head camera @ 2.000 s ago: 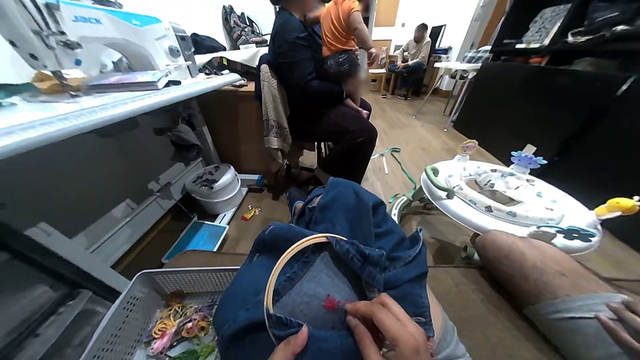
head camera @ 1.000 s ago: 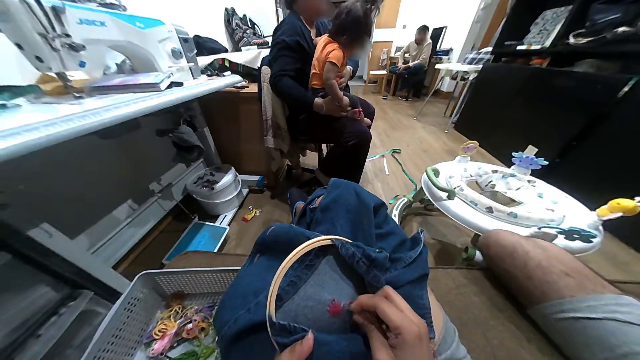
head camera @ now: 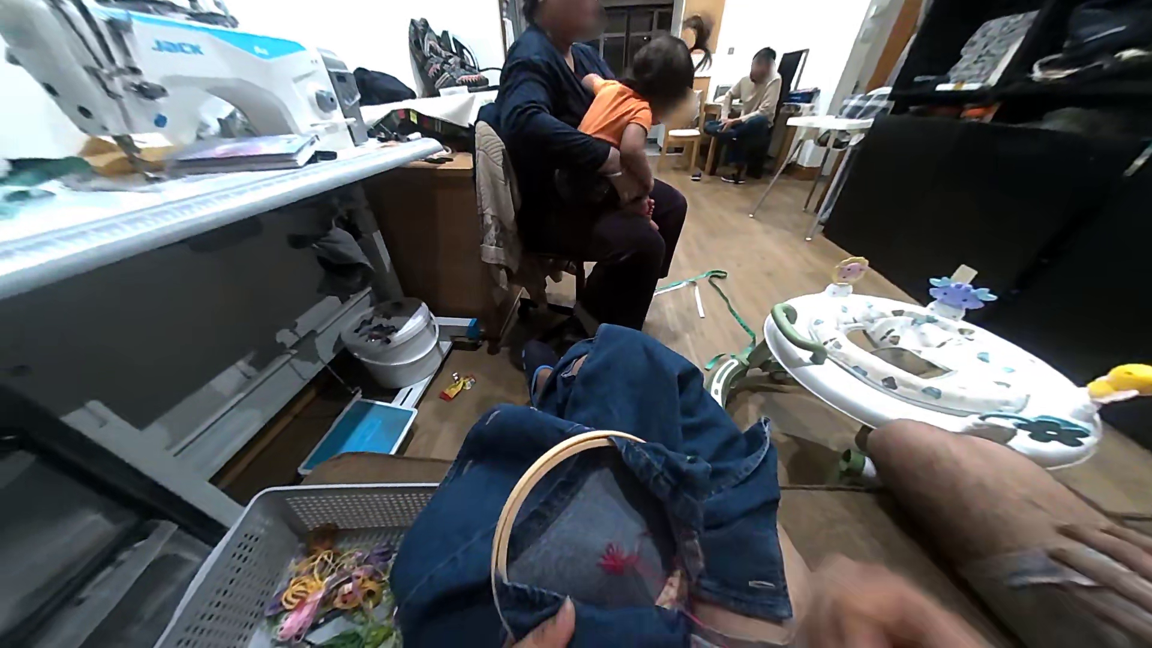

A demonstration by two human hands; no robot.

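Observation:
Blue denim jeans (head camera: 621, 378) lie across my lap, with a round wooden embroidery hoop (head camera: 517, 504) around part of the cloth. Inside the hoop, a small pink-red stitched motif (head camera: 617, 558) shows on the greyish denim. My left hand (head camera: 549, 625) pinches the lower edge of the hoop and the denim; most of it is out of frame or under the cloth. My right hand (head camera: 877, 603) is motion-blurred, to the right of the jeans and apart from the hoop. Pink thread (head camera: 697, 621) trails from the cloth toward it; no needle can be made out.
A grey plastic basket (head camera: 225, 562) of coloured thread skeins (head camera: 333, 585) sits at left. Beyond are a sewing machine table (head camera: 225, 202), a white bucket (head camera: 393, 346) and a seated person holding a child. A baby walker (head camera: 936, 369) and another person's hand (head camera: 1107, 562) are at right.
My right hand has moved right, away from the stitched motif, where it was at the cloth before. The child on the seated person's lap has shifted and now leans forward.

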